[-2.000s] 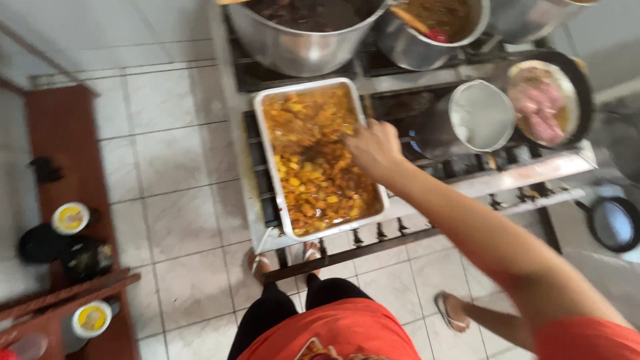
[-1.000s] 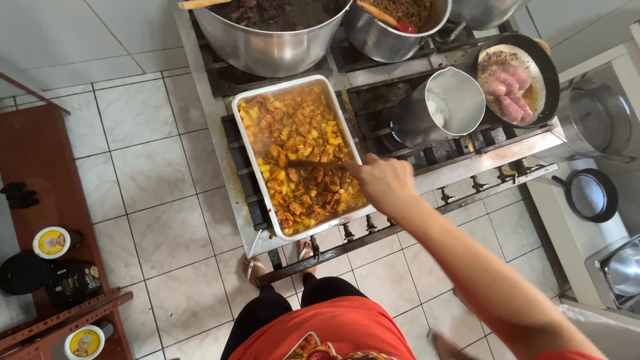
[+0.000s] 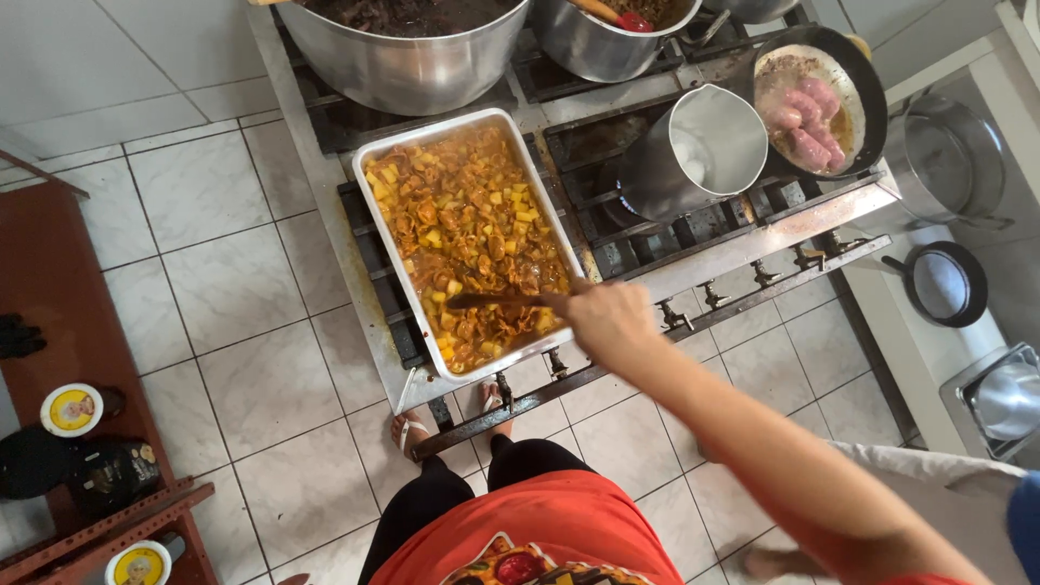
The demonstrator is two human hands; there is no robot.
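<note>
My right hand (image 3: 611,322) grips the handle of a dark wooden spoon (image 3: 496,301) over the near right part of a rectangular metal pan (image 3: 390,244). The spoon's end lies in a stew of diced yellow pieces and meat in orange sauce (image 3: 479,219). The pan stands on the near left part of a gas stove. Behind it is a large aluminium pot (image 3: 406,69) with dark food. To its right a metal pitcher (image 3: 719,142) stands over a lit blue flame. My left hand is not in view.
A frying pan (image 3: 876,122) holding pink sausages and a smaller pot (image 3: 597,49) with a red-ended spoon are on the stove. Valve knobs (image 3: 674,315) line its front rail. A shelf (image 3: 49,244) stands left. At right are empty pans and another person's foot (image 3: 776,562).
My right hand and the spoon have moved toward the near end of the pan. Light cloth and a blue edge now show at the lower right.
</note>
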